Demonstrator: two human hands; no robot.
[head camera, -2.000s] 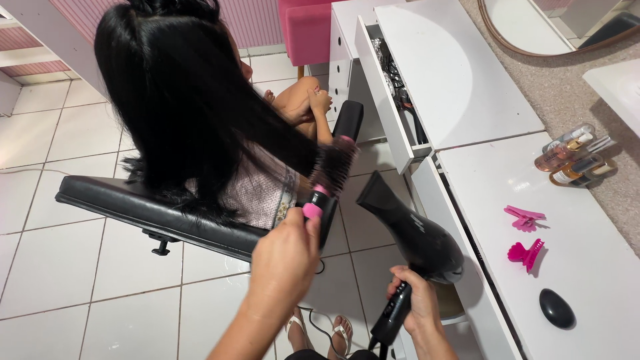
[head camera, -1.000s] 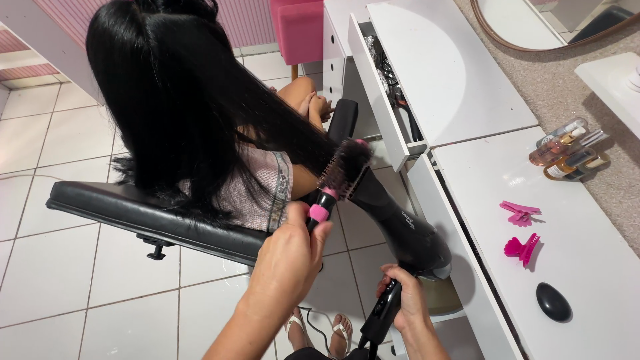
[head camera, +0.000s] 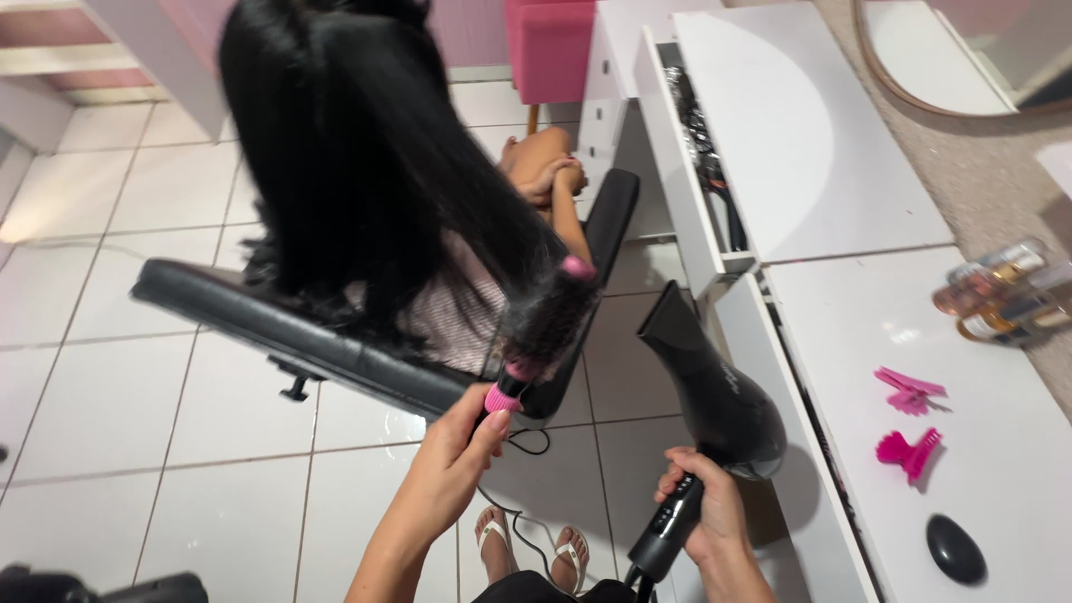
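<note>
My left hand (head camera: 461, 452) grips the handle of a round hairbrush (head camera: 548, 322) with pink collars. Long black hair (head camera: 360, 167) of a seated person stretches down to the brush, its ends around the blurred bristles. To the right, my right hand (head camera: 708, 502) is closed around the handle of a black hair dryer (head camera: 720, 394). The dryer's flat nozzle points up and left, a short way right of the brush and apart from it. The person's clasped hands (head camera: 557, 180) rest by their knees.
A black padded salon chair (head camera: 318, 335) surrounds the person. At right, a white dressing table (head camera: 837, 335) has open drawers (head camera: 703, 167) and holds two pink hair clips (head camera: 909, 452), a black oval object (head camera: 956, 548) and several bottles (head camera: 1005, 293). A cord (head camera: 523, 519) hangs near my feet.
The dryer's nozzle was close to the brush one second ago and now stands apart, to its right. The brush has turned within the hair and remains in my left hand.
</note>
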